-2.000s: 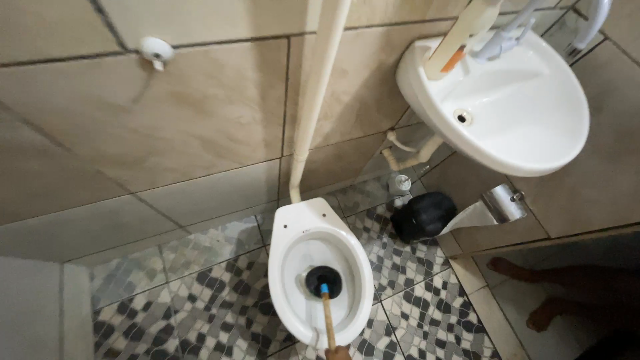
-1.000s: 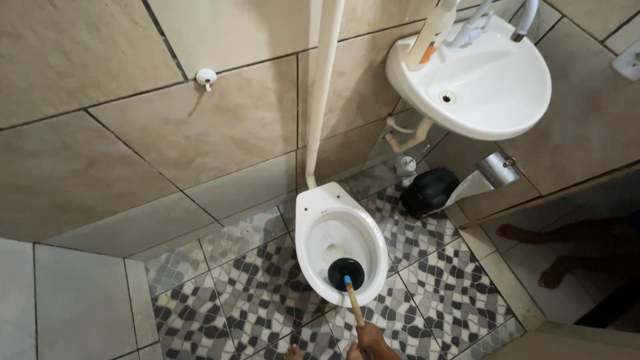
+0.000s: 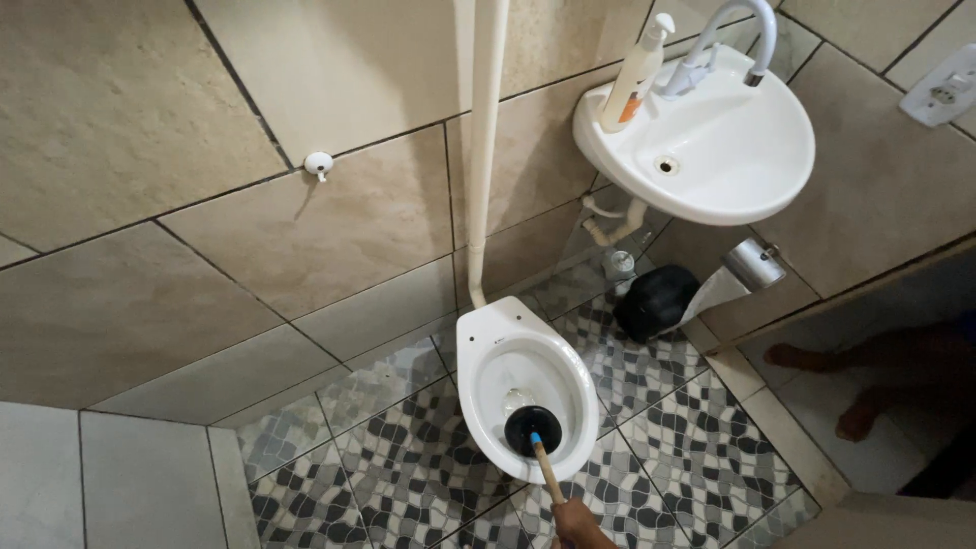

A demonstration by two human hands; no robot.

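My right hand is closed around the wooden handle of a plunger at the bottom edge of the head view. The plunger's black rubber cup is inside the front part of the white toilet bowl, above its inner surface or against it; which one I cannot tell. A blue collar joins the cup and handle. Water shows in the bowl just behind the cup. My left hand cannot be made out.
A white washbasin with a soap pump bottle hangs at upper right. Below are a black bin and a toilet paper holder. A pipe runs up the wall. Another person's feet stand beyond the doorway at right.
The plunger cup has moved from near the bowl's middle toward its front rim. More of my right hand shows than two seconds ago. The view has shifted somewhat.
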